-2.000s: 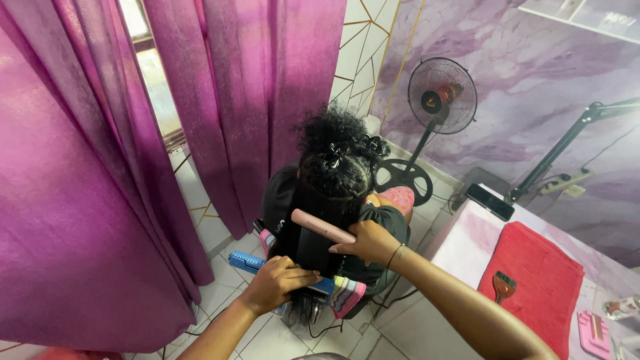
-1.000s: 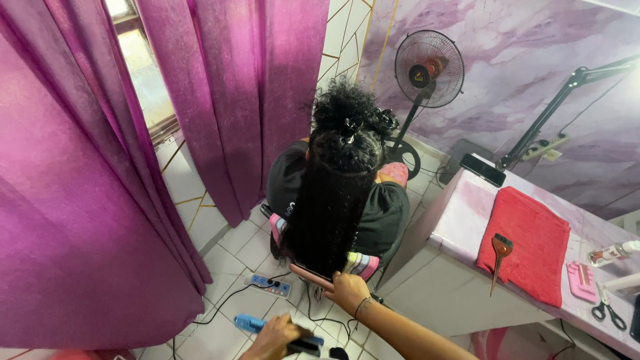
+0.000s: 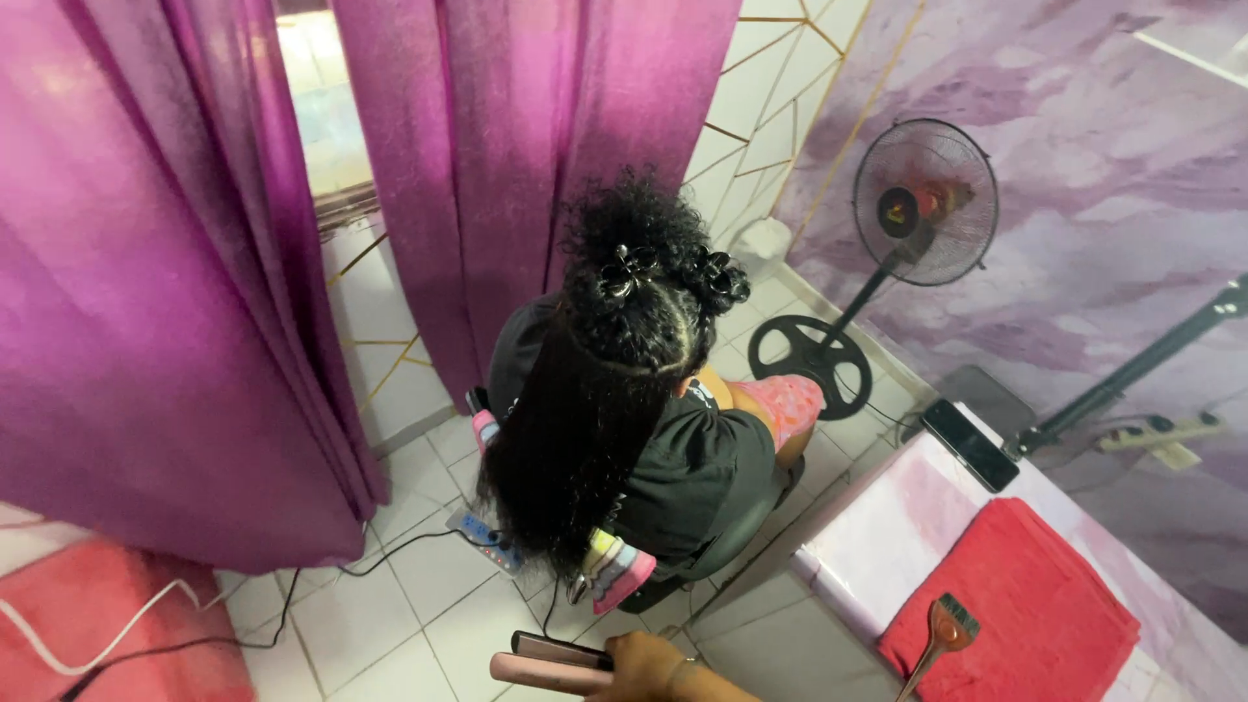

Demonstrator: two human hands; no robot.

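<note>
A seated person's long straight black hair (image 3: 580,429) hangs down the back, over a dark top (image 3: 697,478). Curly sections are pinned up with black claw clips (image 3: 629,271) on top of the head. At the bottom centre my right hand (image 3: 639,668) holds a pink hair straightener (image 3: 551,668), whose plates stand apart with no hair between them, below the hair ends. My left hand is out of view, and so is the blue comb.
A power strip (image 3: 485,539) with cords lies on the tiled floor. On the marble-look table (image 3: 848,546) are a red towel (image 3: 1014,604), a tint brush (image 3: 948,629) and a phone (image 3: 970,446). A pedestal fan (image 3: 924,203) stands behind; purple curtains (image 3: 497,175) hang left.
The straightener, on the hair two seconds ago, has come off the ends, and the hair hangs loose. My left hand with the blue comb has left the view.
</note>
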